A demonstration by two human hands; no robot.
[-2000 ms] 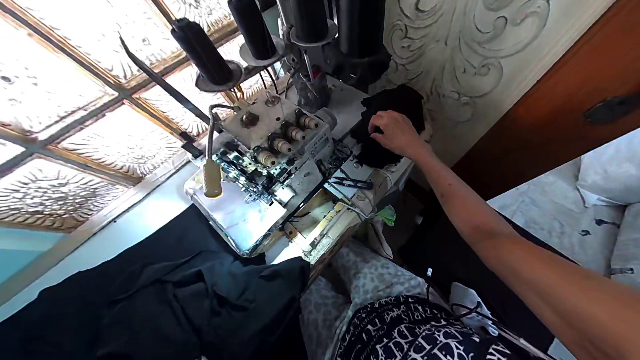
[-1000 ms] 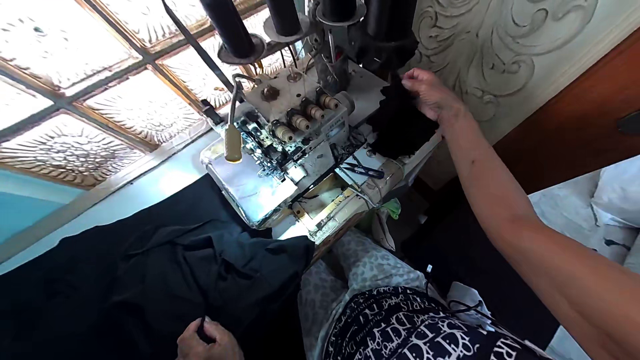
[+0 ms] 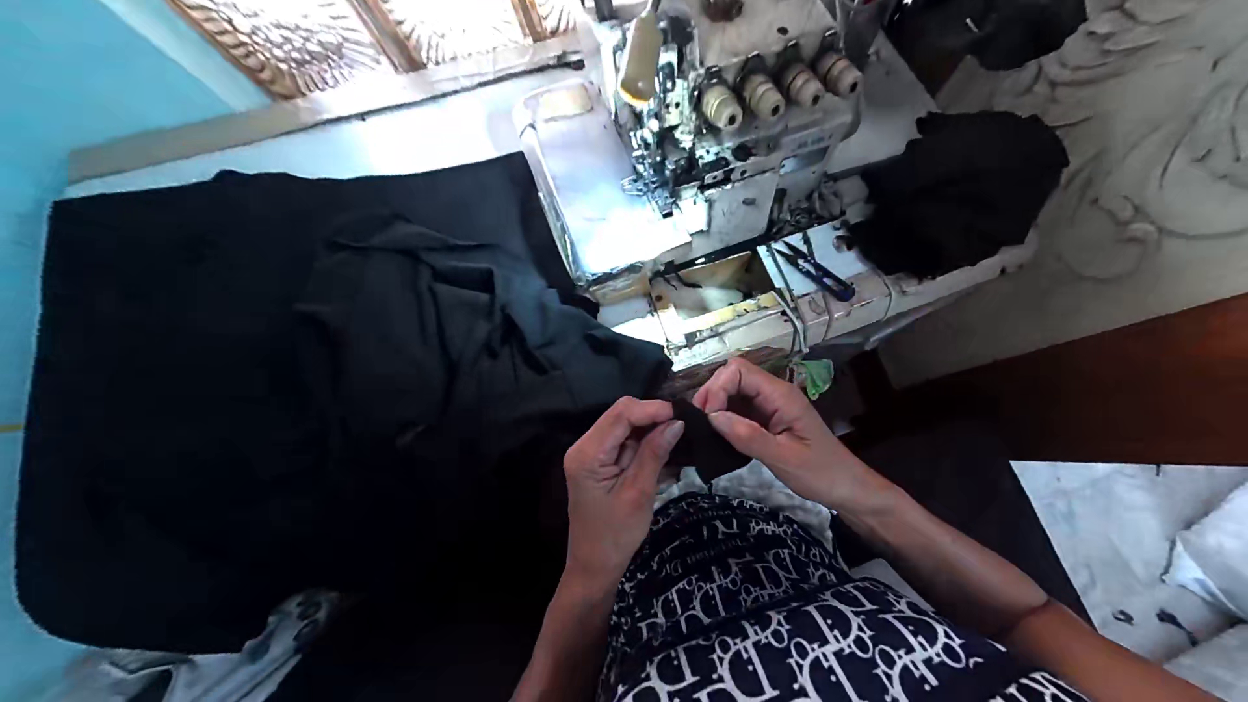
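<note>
My left hand and my right hand meet above my lap, pinching a small black fabric piece between thumbs and fingers. Just beyond them is an overlock sewing machine, its lamp lighting the white plate. A pile of black fabric pieces lies at the machine's right end. Thread snips with blue handles rest on the machine table's front edge, left of that pile. Large dark cloth spreads over the surface to the left, rumpled near the machine.
A narrow open recess shows in the table before the machine. A green scrap hangs at the table edge beside my right hand. Behind stands a window with patterned glass. A relief-patterned wall is at the right.
My right hand has come from the black pile to above my lap, a small black piece now between both hands. My left hand has moved up to join it. The view has shifted left and down.
</note>
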